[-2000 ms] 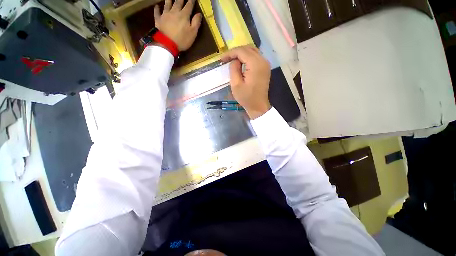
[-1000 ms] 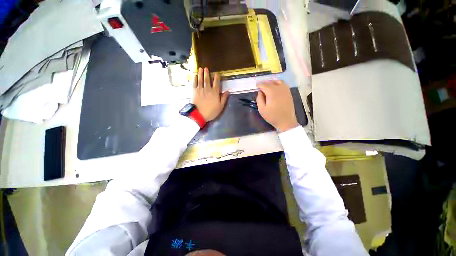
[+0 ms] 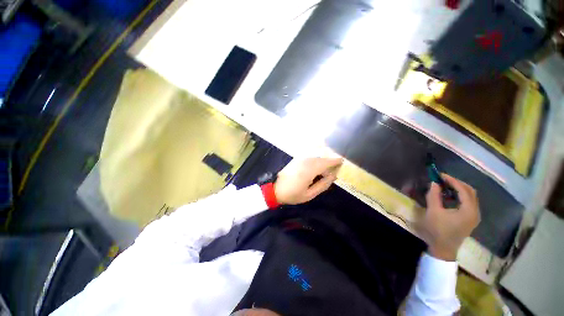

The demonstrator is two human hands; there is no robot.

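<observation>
The dark brown piece (image 3: pixel 485 102) lies inside the yellow-edged frame (image 3: pixel 529 126), beside the sewing machine head (image 3: pixel 485 43) at upper right. My right hand (image 3: pixel 451 216) is closed around the dark teal thread snips (image 3: pixel 435 171), their tips pointing away from me over the grey metal plate (image 3: pixel 383 145). My left hand (image 3: pixel 307 180), with a red-banded watch at the wrist, is at the table's front edge with its fingers curled. Whether it holds anything cannot be told.
A black smartphone (image 3: pixel 230 74) lies on the white table (image 3: pixel 185 46). A large yellowish panel (image 3: pixel 164 145) with a small dark tab hangs off the table's left front side. A pale sheet (image 3: pixel 541 265) is at the right edge. Glare washes out the table's middle.
The view has swung left and tilted. My left hand has left the frame's near edge for the table front. My right hand has taken up the snips that lay on the plate.
</observation>
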